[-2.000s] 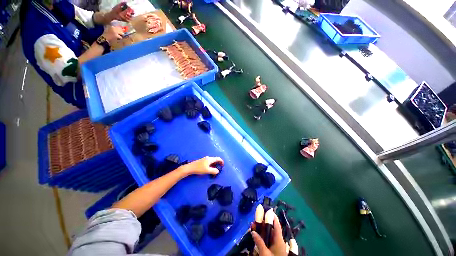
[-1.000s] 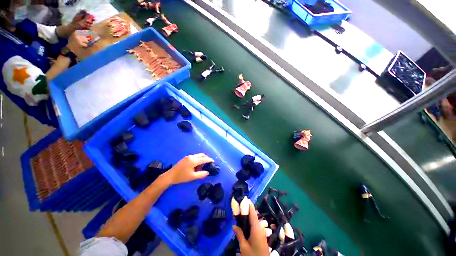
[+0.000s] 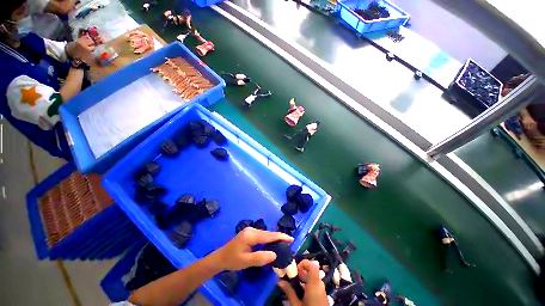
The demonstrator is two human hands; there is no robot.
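Observation:
My left hand (image 3: 248,250) grips a black moulded piece (image 3: 279,253) between thumb and fingers above the near corner of the blue tray (image 3: 239,185). My right hand (image 3: 308,285) holds a leg part (image 3: 288,271) upright, its pale flesh end up against the black piece. The black piece sits over the top of the leg part; how far it is on cannot be told. The dark lower legs are mostly hidden by my right hand. Several loose black pieces (image 3: 185,206) lie in the tray. A heap of leg parts (image 3: 337,269) lies right of the tray.
The green conveyor belt (image 3: 394,221) carries single figures and reddish parts. A neighbouring tray (image 3: 137,113) with white liner and flesh-orange parts touches the near tray. Stacked trays (image 3: 74,206) stand at left. A seated person (image 3: 36,89) works at upper left. A black crate (image 3: 477,83) is across the belt.
My left hand has moved from the middle of the tray towards me and right, bringing a black piece to the leg part. My right hand has shifted slightly right and lower.

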